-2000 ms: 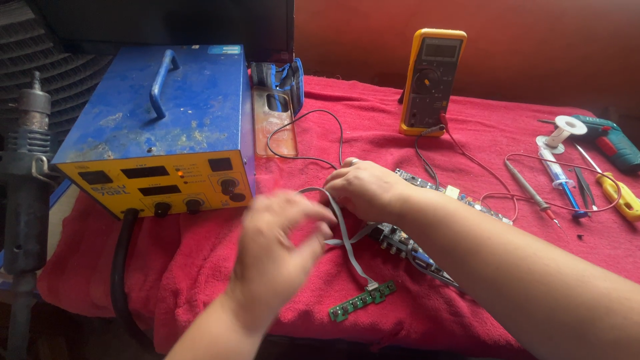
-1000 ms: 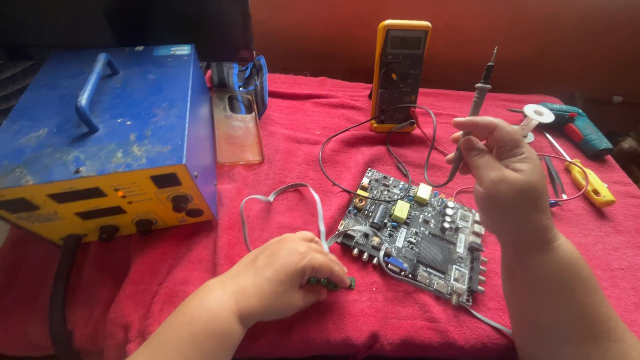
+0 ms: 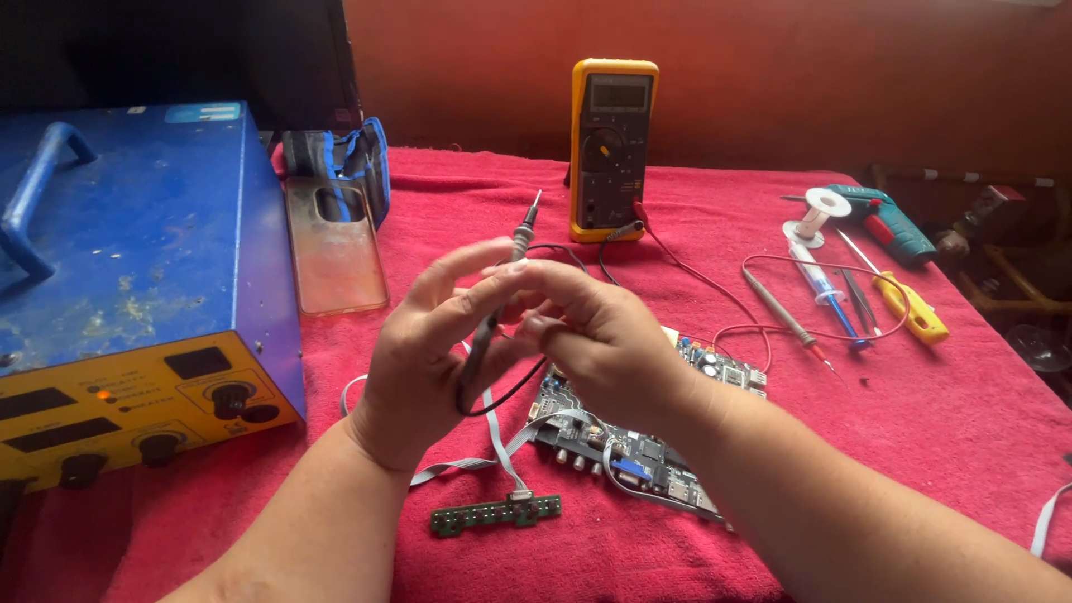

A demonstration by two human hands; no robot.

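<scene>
My left hand is closed around the black multimeter test probe, whose metal tip points up. My right hand meets it at the probe, fingers bent against the left fingers; whether it also grips the probe or its lead is hard to see. Below and partly behind the right hand lies a circuit board with a blue connector. A small green button board on a grey ribbon cable rests nearer to me. The yellow-cased multimeter stands upright behind the hands, with black and red leads plugged in.
At left is a blue and yellow soldering station, beside a clear phone case. To the right lie the red probe, a syringe, tweezers, a yellow-handled screwdriver, a solder spool and a green power tool.
My left hand has let go of the small green board and come up to the black probe, which my right hand held up alone a second ago. The probe is now between both hands.
</scene>
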